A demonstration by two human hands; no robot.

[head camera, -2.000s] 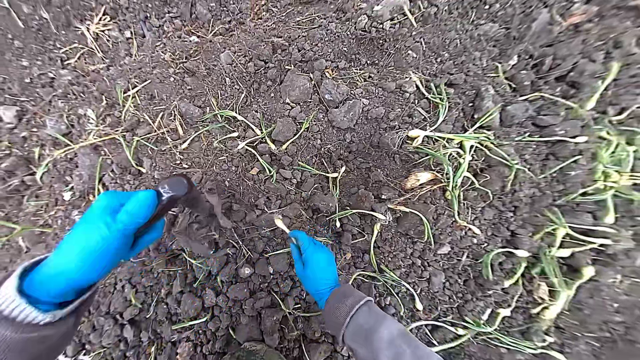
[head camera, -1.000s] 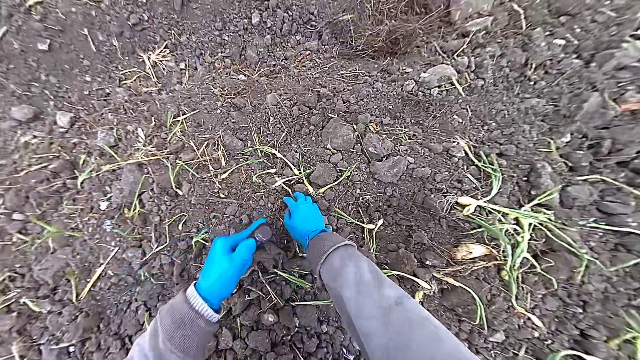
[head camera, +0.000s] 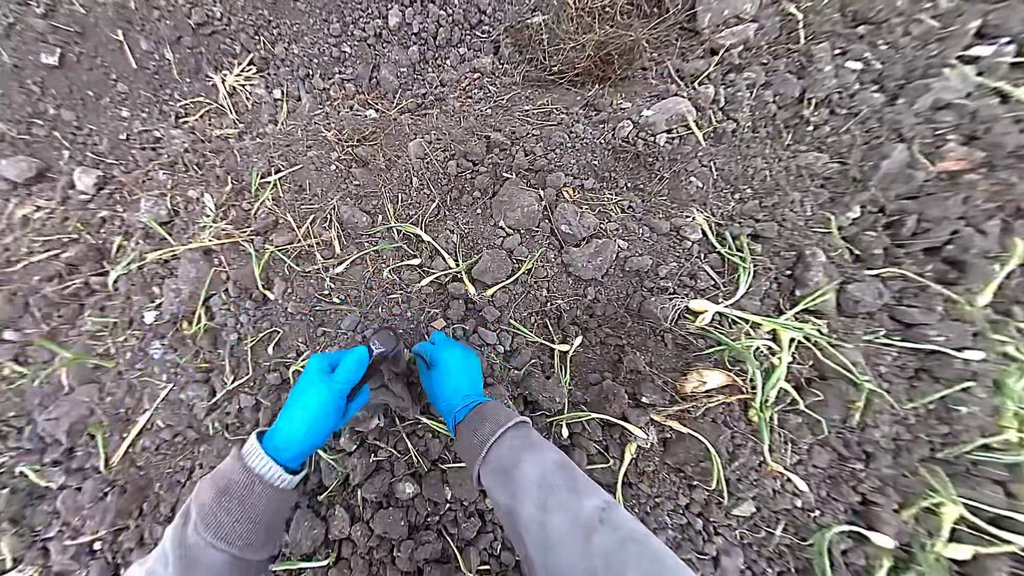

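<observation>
My left hand (head camera: 320, 404), in a blue glove, grips a dark-handled tool (head camera: 386, 346), its lower part dark and blurred against the soil. Just to its right, my right hand (head camera: 450, 376), gloved in blue too, is low over the ground with its fingers curled; a small tan piece (head camera: 438, 324) shows at the fingertips, and whether the fingers hold it I cannot tell. Thin bulbed onion-like plants (head camera: 460, 268) lie on the soil above my hands. More of them (head camera: 562, 348) are to the right of my right hand.
A larger heap of uprooted onion-like plants (head camera: 772, 336) lies to the right, beside a dry papery bulb skin (head camera: 708, 381). Clods (head camera: 517, 205) and stones (head camera: 669, 114) are scattered over the rough soil. A dry brown tuft (head camera: 596, 40) stands at the top.
Two seconds ago my right hand held a small pale bulb, which no longer shows there. Since one second ago my right hand has drawn back toward me from the plants above.
</observation>
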